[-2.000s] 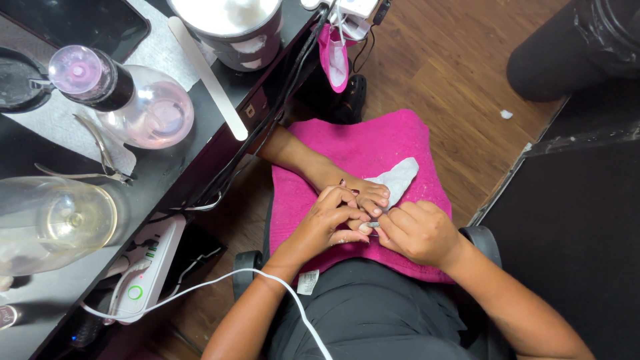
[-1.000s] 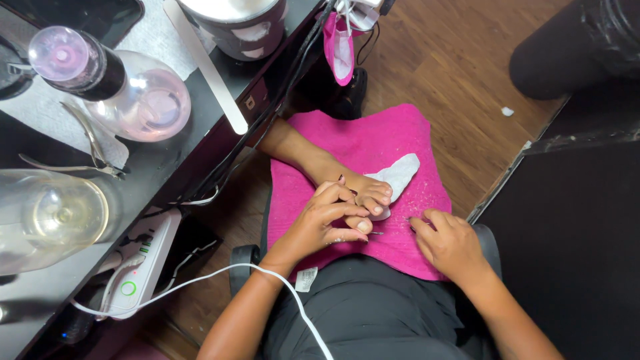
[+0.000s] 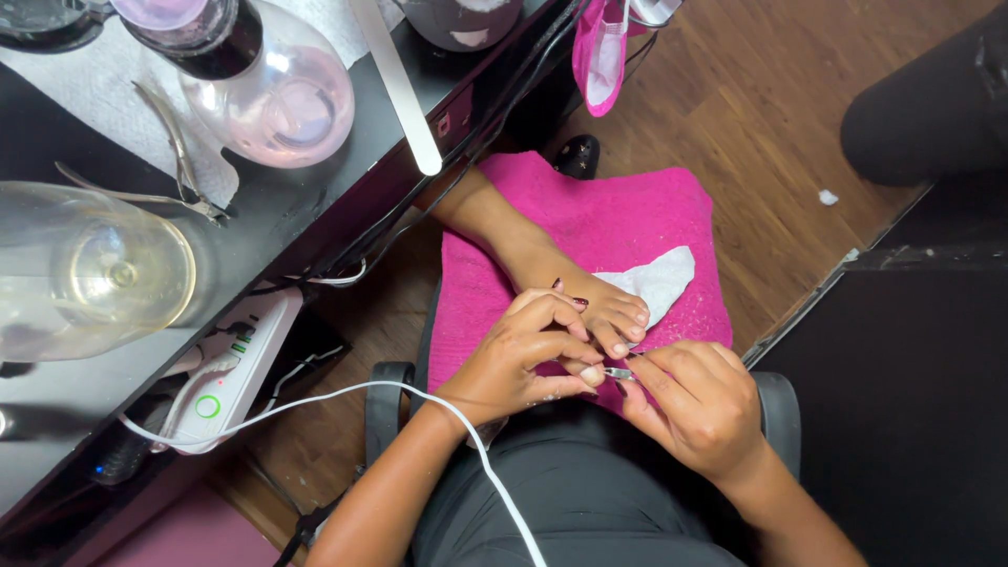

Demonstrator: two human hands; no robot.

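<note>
Another person's bare foot rests on a pink towel over my lap, with a white cloth beside its toes. My left hand grips the big toe between thumb and fingers. My right hand holds a small metal nipper, whose tip is at the big toe's nail. Its handles are mostly hidden in my fingers. Pale flecks lie on the towel.
On the dark table at left are a pink-tinted pump bottle, a clear bottle, another metal nipper and a white nail file. A white cable crosses above my left forearm. A black bin stands at upper right.
My right hand was at the toes, then drew back to the right over the towel; now it is back at the big toe. My left hand has stayed on the foot.
</note>
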